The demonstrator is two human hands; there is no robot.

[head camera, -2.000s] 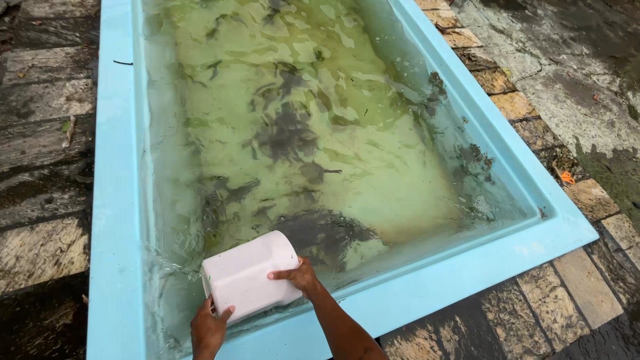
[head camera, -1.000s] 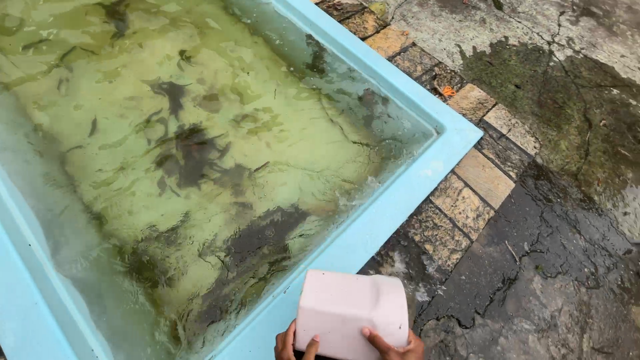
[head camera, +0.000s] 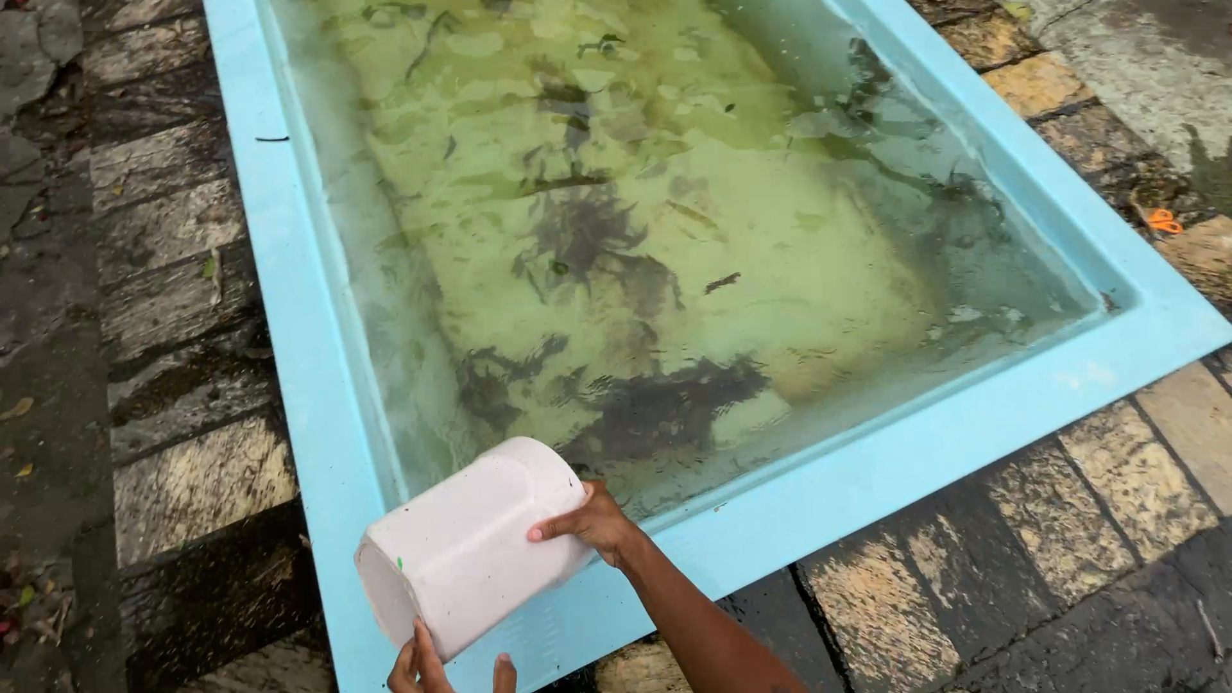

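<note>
A white plastic container [head camera: 491,539], tilted with its open mouth toward the lower left, is held above the near left corner of a light-blue pool [head camera: 924,452]. My right hand [head camera: 587,525] grips its far end, the thumb along the upper side. At the rim of its mouth is my left hand [head camera: 443,664], fingers touching the edge and partly cut off by the bottom of the view. Greenish water [head camera: 751,231] fills the pool, with dark sediment [head camera: 674,399] in patches below the surface. What is inside the container is mostly hidden.
Stone paving [head camera: 202,472] borders the pool at left and, wet in places, along the near side. An orange object [head camera: 1163,221] lies on the stones at right. A small dark strip [head camera: 272,140] rests on the left rim. Dry leaves are scattered at far left.
A second ago the container was over the paving beside the pool's near edge; now both hands have it over the pool's near left corner, its mouth toward the lower left. The view has swung left.
</note>
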